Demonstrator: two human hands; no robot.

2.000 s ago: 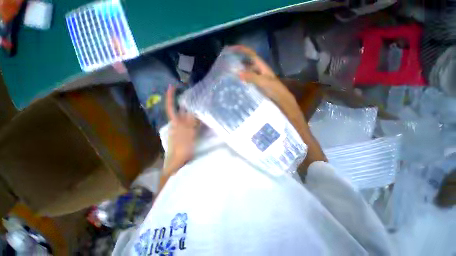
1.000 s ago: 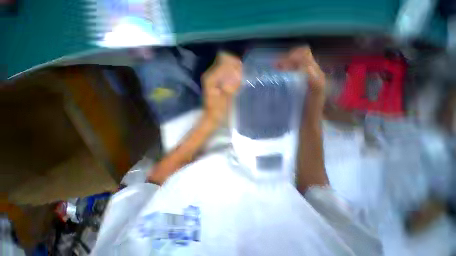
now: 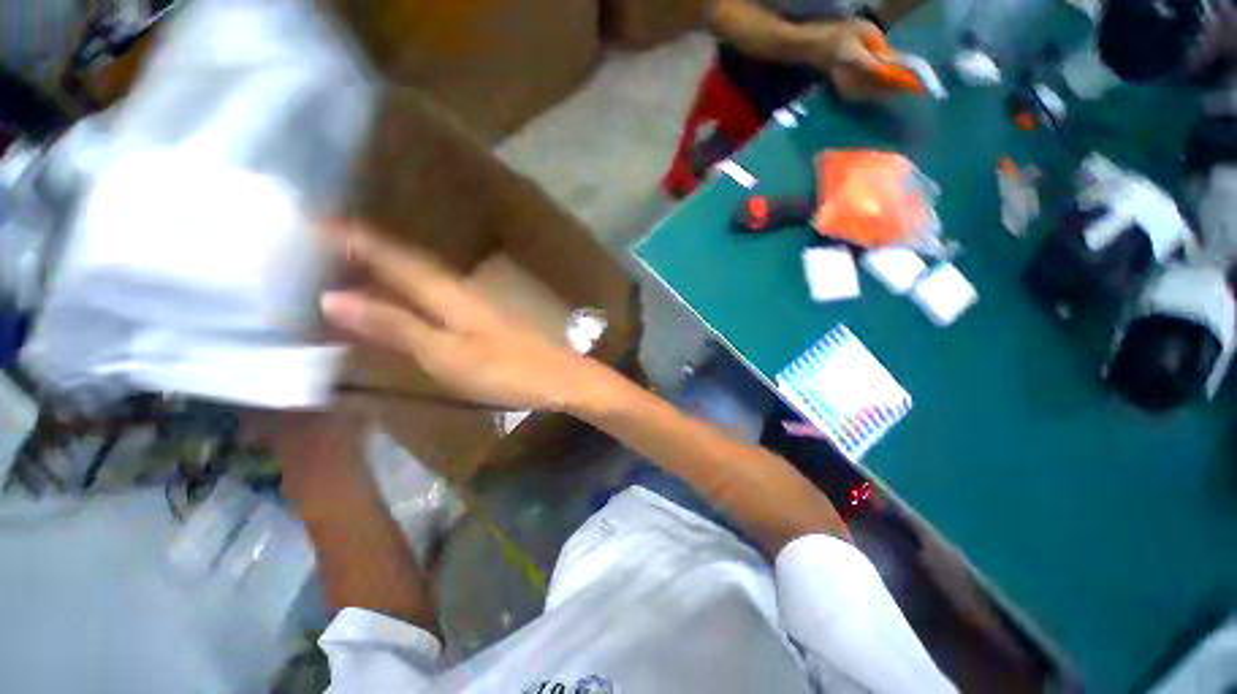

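A large, blurred white bundle [image 3: 177,258], apparently the bagged security camera, is raised close to the view at the upper left, beside the open carton [image 3: 502,190]. My left hand [image 3: 309,441] is at its lower side, holding it from below; the fingers are hidden behind it. My right hand [image 3: 427,319] reaches over the carton to the bundle's right edge, with fingers extended and some apart. The fingertips are blurred at the edge, so I cannot tell whether they grip it.
The green bench [image 3: 990,475] bears a sticker sheet [image 3: 844,391], an orange parts bag [image 3: 871,198], small white squares [image 3: 830,273] and several black-and-white cameras [image 3: 1169,339]. Another person's hand [image 3: 868,61] holds something orange at the far side. Clear bags [image 3: 258,549] lie at lower left.
My view has swung left. The bagged camera has moved from in front of my chest to the upper left. My right hand now lies across the carton; my left is under the bundle.
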